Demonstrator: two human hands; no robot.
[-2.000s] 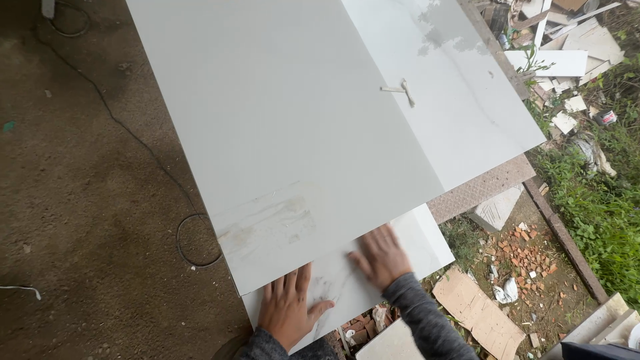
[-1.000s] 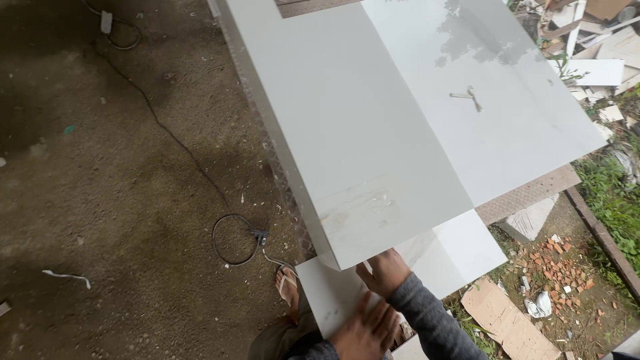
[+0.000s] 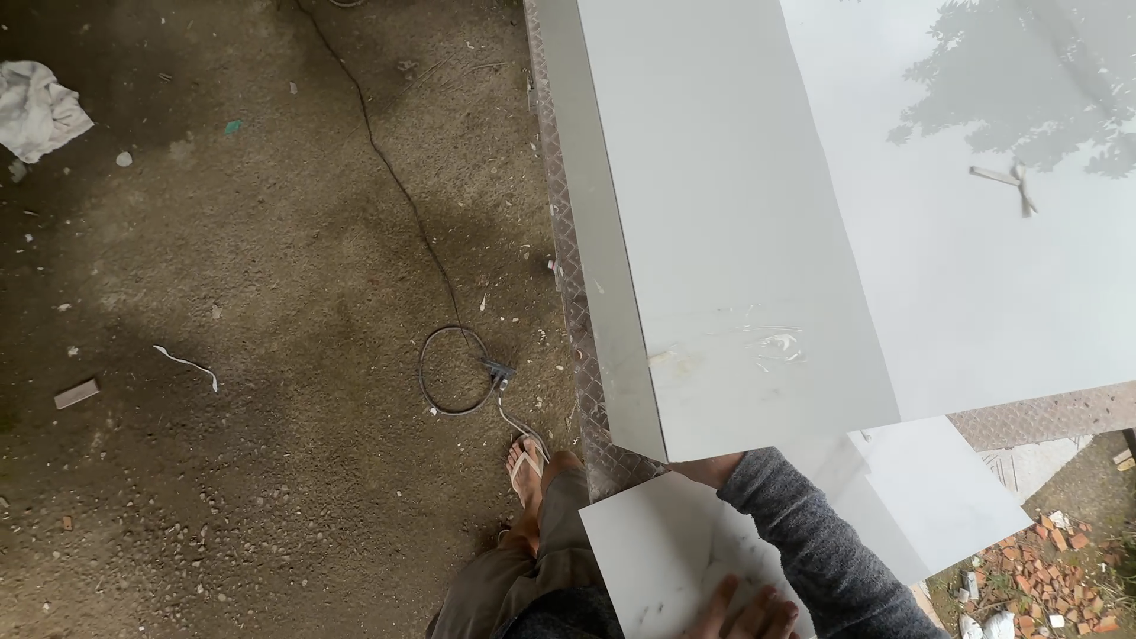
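A large pale slab [image 3: 745,222] with a glossy white part [image 3: 985,293] fills the upper right, a narrow side strip [image 3: 590,222] along its left edge. My right forearm, in a grey sleeve, reaches up to the slab's near edge. The wrist of my right hand [image 3: 710,469] shows there; the fingers are hidden beneath the slab. A white marble-patterned tile piece [image 3: 661,541] with an uneven right edge lies below. On it rest the fingers of my left hand [image 3: 745,612], partly cut off by the frame. Another white tile [image 3: 950,497] lies right of my sleeve.
A patterned support surface [image 3: 577,355] runs under the slab. Left of it, dirt ground bears a looped cable [image 3: 422,373], a crumpled white cloth [image 3: 40,111] and small debris. My sandalled foot [image 3: 525,470] stands near the cable. Broken brick pieces [image 3: 1038,568] lie lower right.
My right hand has gone from the top of the lower tile to under the slab's near edge. The slab's left side strip now shows. The view has shifted left.
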